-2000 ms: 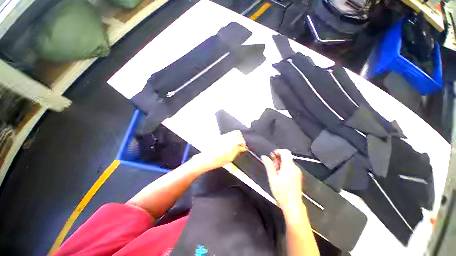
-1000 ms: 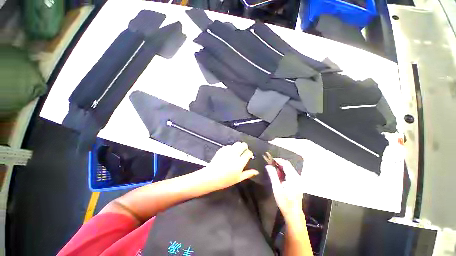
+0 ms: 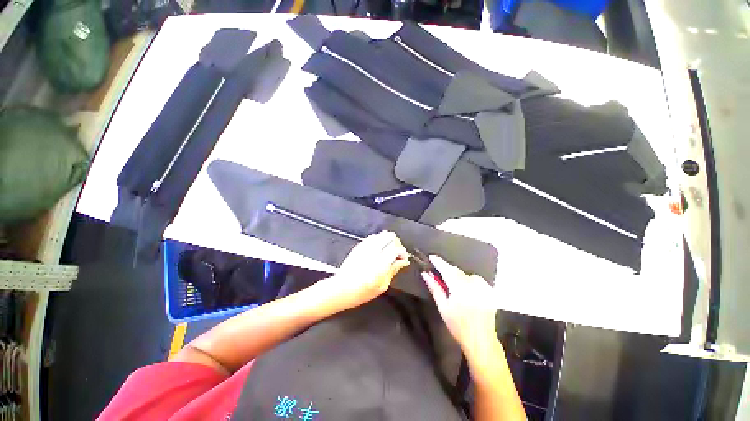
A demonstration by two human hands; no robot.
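Note:
A long charcoal zipped panel (image 3: 312,210) lies slanted along the near table edge. Its pale zip (image 3: 317,222) has a bright slider at the upper left end and runs down to my hands. My left hand (image 3: 374,265) pinches the panel's near edge beside the zip's lower end. My right hand (image 3: 462,303) holds small snips with a red part (image 3: 438,281), mostly hidden in the fist. The snips' tips point at my left fingertips. Whether a thread lies between them is too small to tell.
Overlapping dark zipped panels (image 3: 567,181) lie in a pile at the table's middle and right. Separate panels (image 3: 177,131) lie at the left. A blue basket (image 3: 185,315) with dark pieces stands below the left table edge. A pale metal-edged bench (image 3: 724,164) is at the right.
The panel was turned and shifted left, showing its zip. My left hand moved from pinching to lying on it, then to pinching its edge. The snips came in close to the left fingertips.

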